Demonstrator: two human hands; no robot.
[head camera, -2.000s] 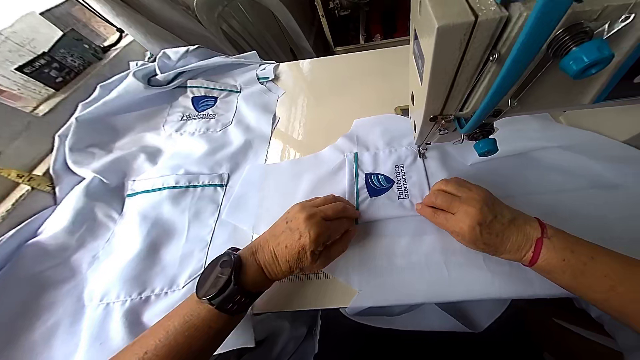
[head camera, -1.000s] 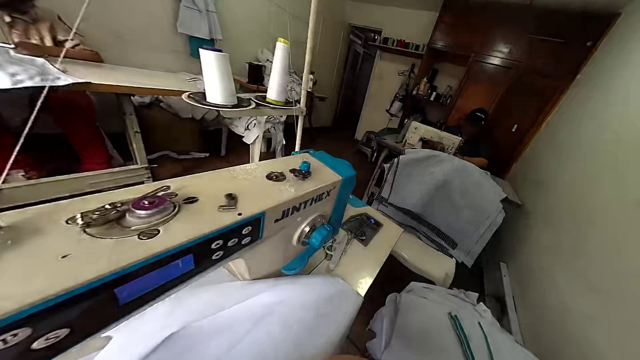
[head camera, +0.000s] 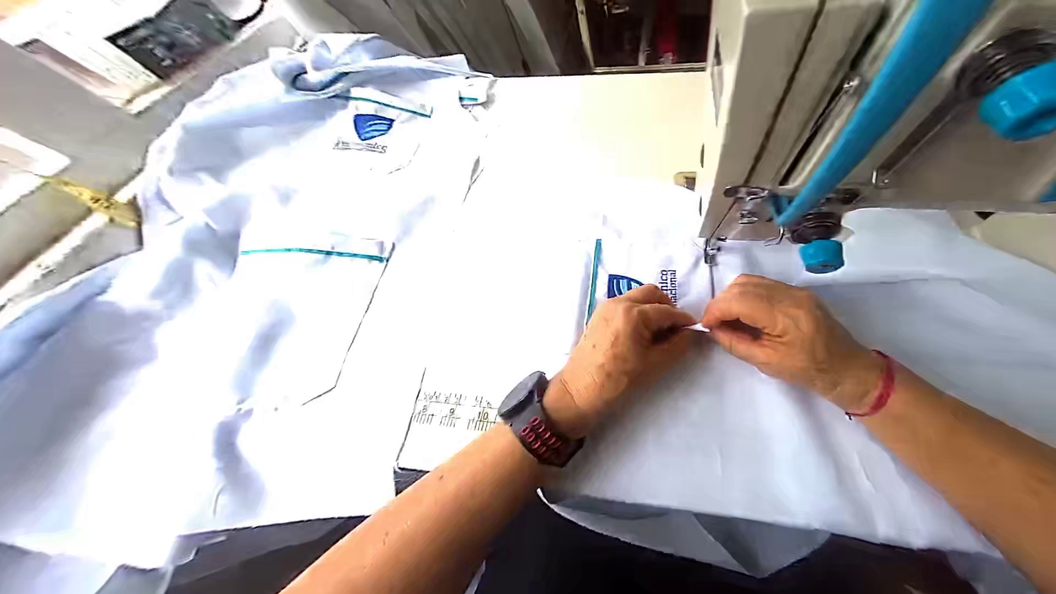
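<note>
White fabric (head camera: 742, 445) lies under the head of a sewing machine (head camera: 767, 107). On it is a pocket piece (head camera: 635, 256) with a green trim strip and a blue embroidered emblem, partly covered by my left hand. My left hand (head camera: 631, 342), with a watch on its wrist, pinches the pocket's edge between thumb and finger. My right hand (head camera: 775, 330), a red band at its wrist, pinches the same edge, fingertips almost touching the left's. Both are just below the presser foot (head camera: 711, 252). Whether the foot is raised I cannot tell.
Left of the machine, a white garment piece (head camera: 313, 330) with two trimmed pockets is spread over the table. A printed ruler scale (head camera: 454, 412) shows on the table near my watch. A yellow measuring tape (head camera: 95, 202) hangs at the far left. Blue knobs (head camera: 1019, 103) stick out of the machine head.
Two seconds ago my left hand was at the pocket's green-trimmed edge; now it is beside my right hand at the pocket's corner. The view swung to the room and back.
</note>
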